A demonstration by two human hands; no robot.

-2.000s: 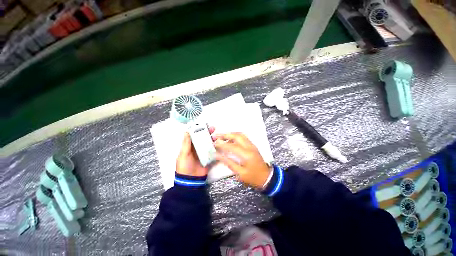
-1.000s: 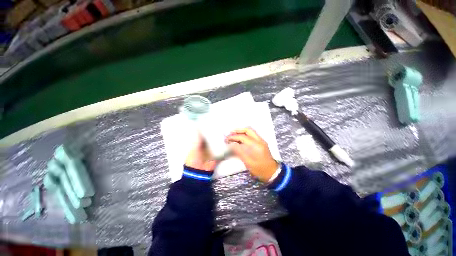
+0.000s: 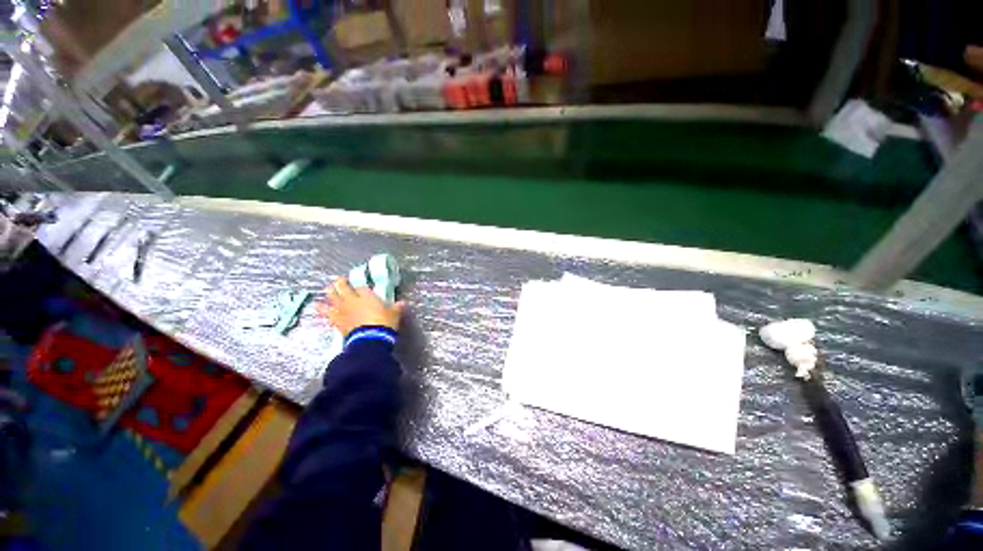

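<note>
My left hand (image 3: 363, 310) is on the mint handheld fans (image 3: 382, 274) on the silvery bench cover, left of the white sheets. Its fingers lie over the handles and hide most of them; the rounded heads show beyond the hand. How many fans are under it I cannot tell. Loose thin mint parts (image 3: 289, 310) lie crossed just left of the hand. The white sheets (image 3: 631, 361) lie overlapping with nothing on them. My right hand is not in view.
A black-handled tool (image 3: 835, 431) with white ends lies right of the sheets. The green belt (image 3: 647, 183) runs behind the bench and carries a mint item (image 3: 289, 173) at the left. A red stool (image 3: 194, 404) stands below the bench at the left.
The view has swung left. My left hand has moved from above the sheets to the fan group. My right hand has left the picture. The fan is gone from above the sheets.
</note>
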